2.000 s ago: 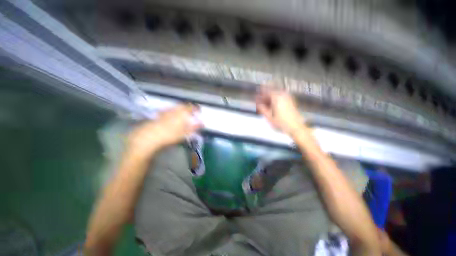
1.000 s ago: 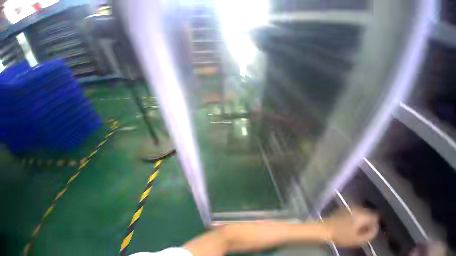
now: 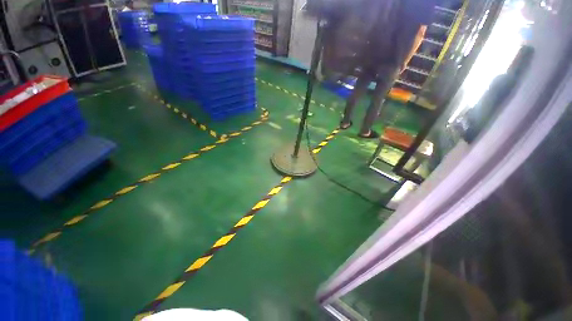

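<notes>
Neither of my hands is in the picture. A white rounded shape (image 3: 194, 315), perhaps my sleeve or clothing, is cut off by the bottom edge. Nearest on the right, the rack door (image 3: 433, 194) stands at a slant, a clear panel in a pale metal frame. At the bottom left, part of a blue bin stack (image 3: 31, 288) shows, cut off by the edge.
A red bin (image 3: 37, 100) tops blue bins on a platform trolley (image 3: 69, 166) at left. Tall stacked empty bins (image 3: 222, 69) stand behind. A round-based pole stand (image 3: 294, 162) trails a cable. A person (image 3: 370, 75) stands beyond, near a stool (image 3: 398, 138). Yellow-and-black tape crosses the green floor.
The view has swung left and up, from the rack shelf to the door, then out over the floor. My hands and the shelves have left the picture.
</notes>
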